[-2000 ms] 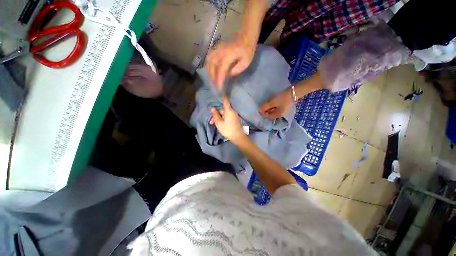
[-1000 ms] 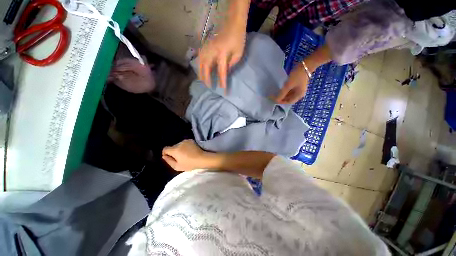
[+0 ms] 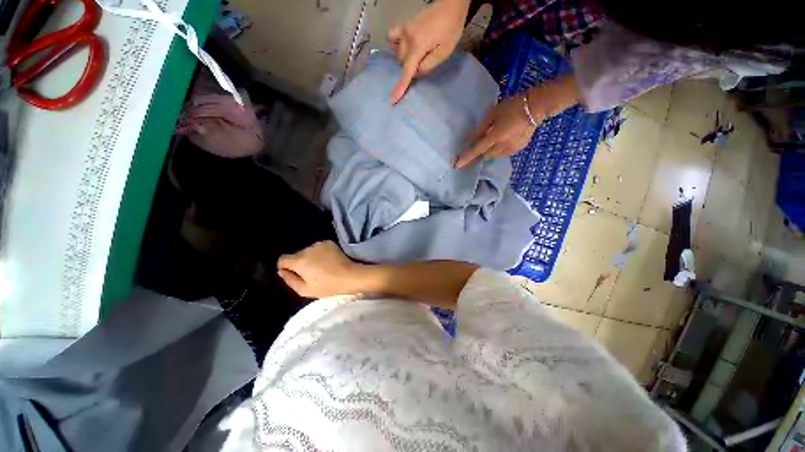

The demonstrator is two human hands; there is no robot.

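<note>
A heap of grey garment panels (image 3: 424,150) lies over a blue crate in front of me, with a small white patch (image 3: 413,211) showing among its folds. My right hand (image 3: 316,269) rests loosely curled on the dark cloth of my lap, just below the heap's near edge, not touching the heap, with nothing seen in it. My left hand is not in view. Another person's hand (image 3: 432,40) points a finger onto the upper panel. That person's other hand (image 3: 503,131), with a bracelet, touches the panel's right side.
Blue slotted crate (image 3: 565,168) under the heap. At left, a green-edged white table (image 3: 88,177) holds red-handled scissors (image 3: 57,57) and a white cord (image 3: 190,40) hanging over its edge. Grey cloth (image 3: 150,371) hangs at lower left. Scraps lie on the tiled floor; a metal frame (image 3: 733,353) stands at lower right.
My right hand has left the heap and drawn back to my lap, where it has stayed. The other person's hand now points with one finger; the panel on top looks flatter.
</note>
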